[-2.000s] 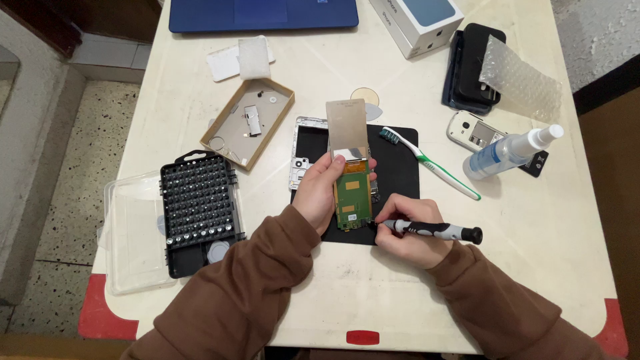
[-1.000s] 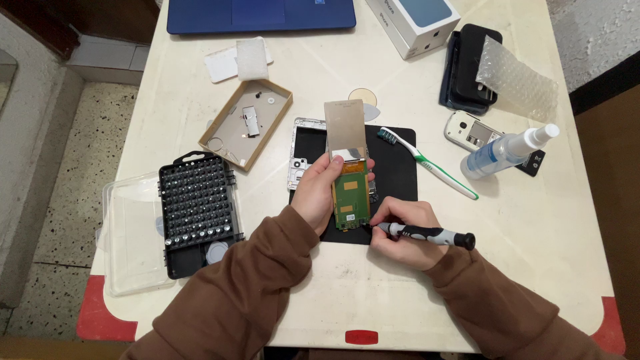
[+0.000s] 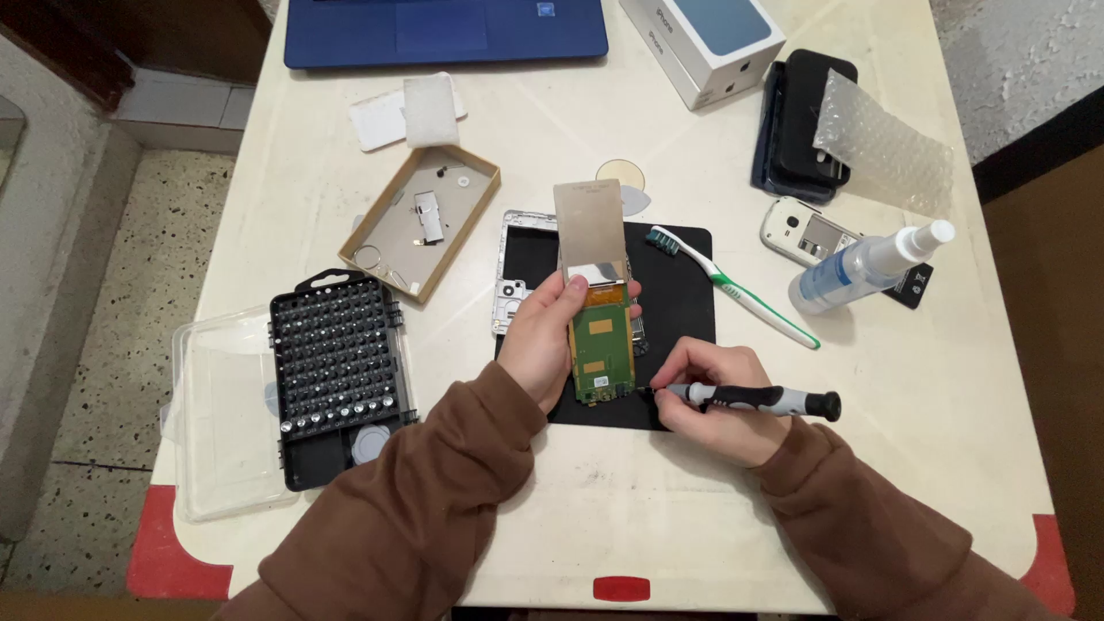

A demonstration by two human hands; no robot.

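Observation:
In my left hand [image 3: 543, 345] is a phone's green circuit board [image 3: 603, 349], joined by an orange flex to a silvery screen panel [image 3: 592, 226] that points away from me. My right hand [image 3: 720, 401] grips a grey and black precision screwdriver [image 3: 759, 399], its tip at the board's lower right corner. Whether the tip touches the board, I cannot tell. Below the board lies a black mat [image 3: 677, 302], with a white phone frame [image 3: 504, 297] at its left edge. A green and white toothbrush [image 3: 746, 302] rests partly on the mat's right side.
Left of the mat are a cardboard tray [image 3: 457, 259] with small parts and a black bit case [image 3: 336, 362] with a clear lid [image 3: 220, 414]. To the right stands a spray bottle [image 3: 862, 269] near an opened phone [image 3: 798, 228]. A blue laptop [image 3: 444, 34] and phone boxes [image 3: 707, 47] sit behind.
My right hand and the screwdriver have shifted only slightly at the board's lower right corner. My left hand keeps its hold on the board.

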